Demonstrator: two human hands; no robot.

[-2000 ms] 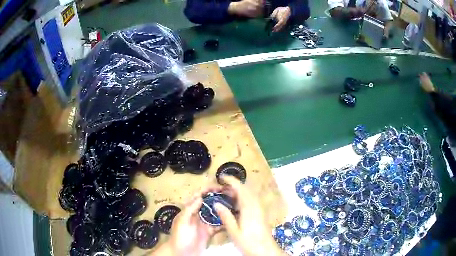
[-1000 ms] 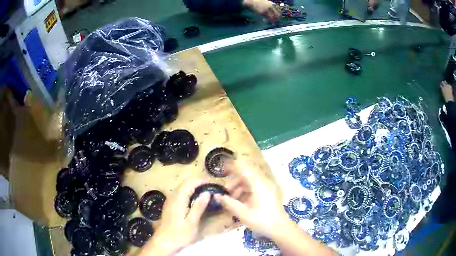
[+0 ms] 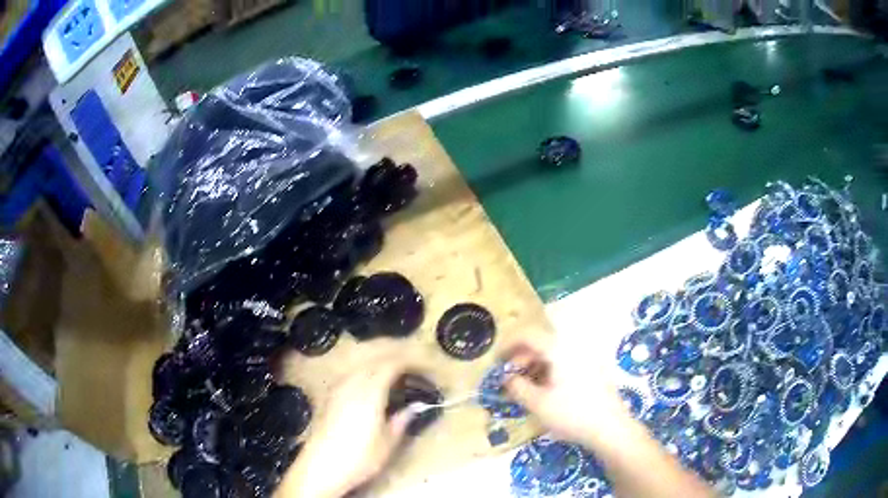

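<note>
My left hand [image 3: 355, 428] holds a black housing [image 3: 415, 401] low in the centre, over the cardboard's front edge. My right hand [image 3: 560, 394] holds a blue-and-silver insert [image 3: 501, 387] just to the right of it. A pale wire [image 3: 456, 400] runs between the insert and the housing. The insert is outside the housing, and both are partly hidden by fingers. A single black housing [image 3: 465, 331] lies on the cardboard [image 3: 453, 219] above my hands. A small dark square piece [image 3: 499, 436] lies below the insert.
A heap of black housings [image 3: 234, 389] and a clear plastic bag [image 3: 258, 165] of them cover the left. A big heap of blue-and-silver inserts [image 3: 769, 331] lies on the white surface [image 3: 594, 336] at right. Units [image 3: 560, 150] sit on the green belt [image 3: 643, 185] beyond.
My hands were together around one piece and are now apart, with the insert in my right hand. A unit shows on the belt nearer the cardboard. The camera view has shifted.
</note>
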